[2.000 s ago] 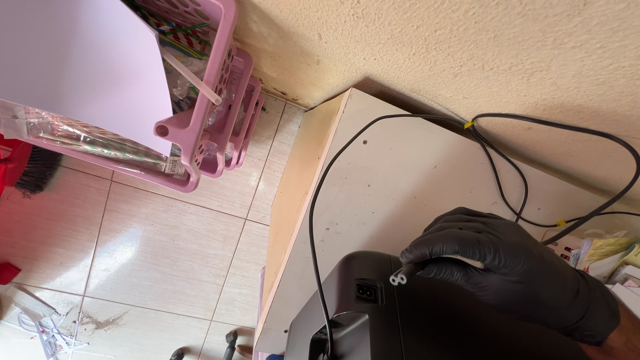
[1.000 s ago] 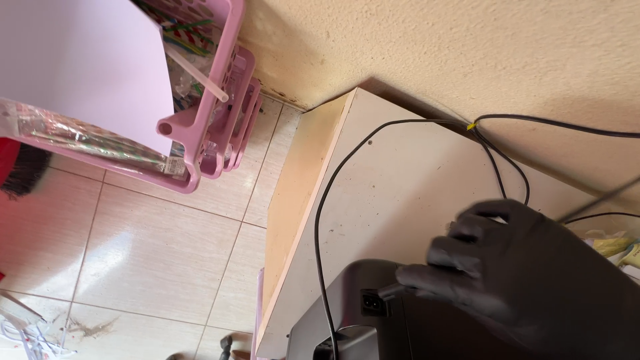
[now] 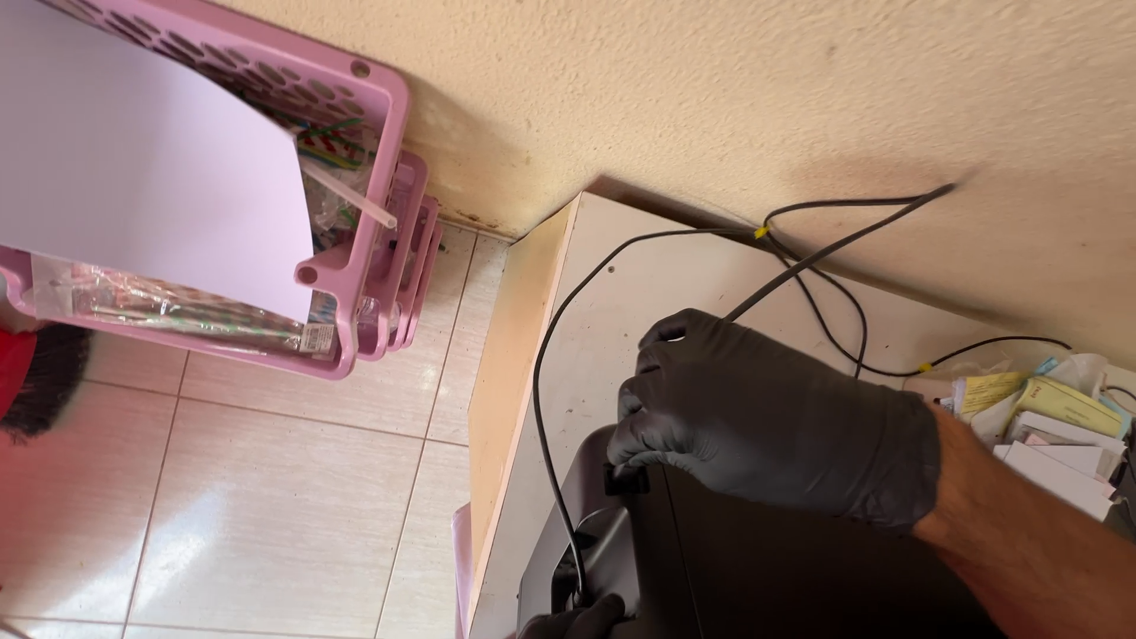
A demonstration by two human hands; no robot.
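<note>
My right hand (image 3: 763, 417), in a black glove, grips the end of a thick black power cord (image 3: 825, 253); its fingertips are at the power socket (image 3: 627, 480) of a black device (image 3: 799, 568). The plug itself is hidden by the fingers, so how far it sits in the socket cannot be told. My left hand (image 3: 577, 619), also in a black glove, shows only at the bottom edge, on the device beside a recess. A thinner black cable (image 3: 539, 382) enters that recess and loops over the white cabinet top (image 3: 612, 328).
A pink plastic basket (image 3: 390, 133) with a white sheet (image 3: 160, 169) and wrapped straws stands at the upper left. Papers and packets (image 3: 1065, 426) lie at the right. A textured wall (image 3: 710, 98) runs behind the cabinet. A brush (image 3: 58, 373) is at the far left.
My right hand has moved over the socket, where the cord's bare plug face showed beside it two seconds ago. My left hand has come into view at the bottom.
</note>
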